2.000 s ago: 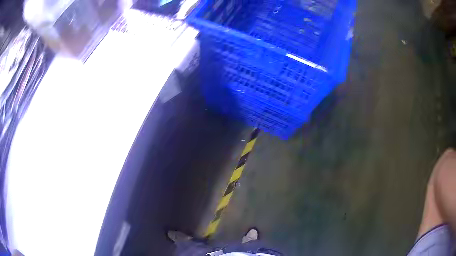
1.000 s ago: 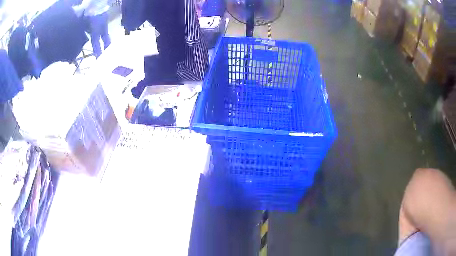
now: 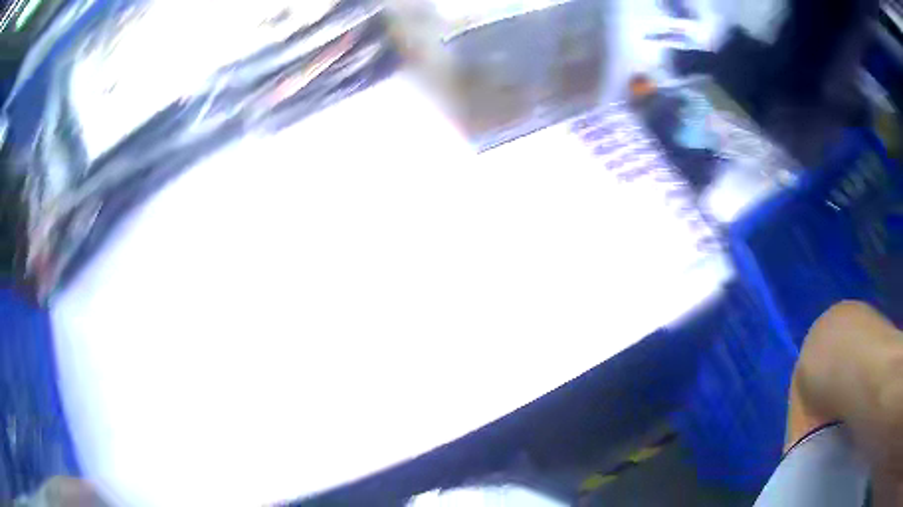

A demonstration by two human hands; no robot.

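The white tabletop glares in front of me. My bare right arm, bent below a pale sleeve, shows at the right edge; its hand is out of the picture. A small, blurred skin-coloured patch, perhaps my left hand, is cut off at the bottom left corner; its fingers and anything in it cannot be made out. Glossy polybagged garments lie stacked along the far left edge, blurred. The lower part of a carton stands at the table's far side.
A sticker sheet with rows of purple dots lies at the table's right end, beside a box of small mixed items. A blue plastic crate stands at the right. More blue shows at the left edge. Striped floor tape runs below the table.
The view has swung left from the blue crate to the tabletop. The crate now lies at the right edge, and the garment stack shows more fully. A skin-coloured patch has appeared at bottom left.
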